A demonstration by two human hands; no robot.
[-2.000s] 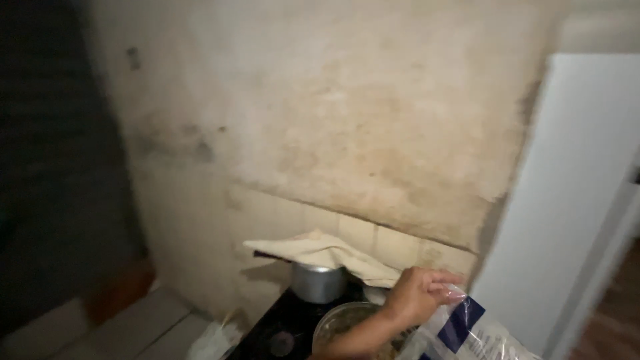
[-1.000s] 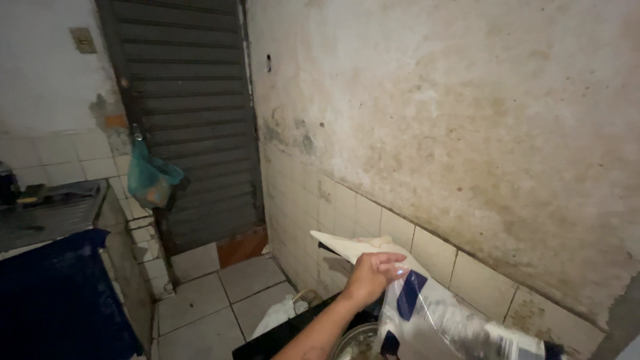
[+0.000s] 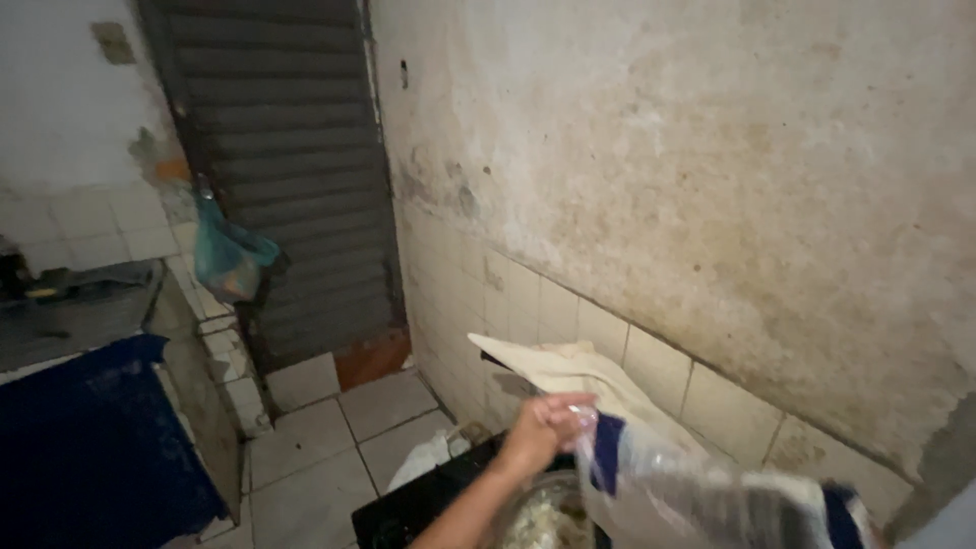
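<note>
My left hand [image 3: 545, 427] reaches up from the bottom edge, its fingers closed on the rim of a clear plastic bag [image 3: 663, 488] with dark blue printed parts. The bag stretches to the lower right and is blurred. Just below the hand, a round pan or bowl [image 3: 545, 518] with pale, lumpy food stands on the dark stove top [image 3: 427, 496], partly hidden by my forearm and the bag. Behind the fingers lies a cream cloth [image 3: 595, 374], with a dark handle tip [image 3: 488, 357] poking out beneath its left end. My right hand cannot be seen.
A tiled, stained wall [image 3: 686, 366] runs close behind the stove. At left are a sink counter [image 3: 84, 305] with a dark blue curtain [image 3: 107, 442], a slatted door [image 3: 290, 191] and a hanging teal bag [image 3: 229, 259]. A whitish bag [image 3: 423, 457] is beside the stove.
The view has swung left, bringing the door and sink in. My left hand keeps hold of the plastic bag throughout. The metal pot seen under the cloth two seconds ago is now hidden.
</note>
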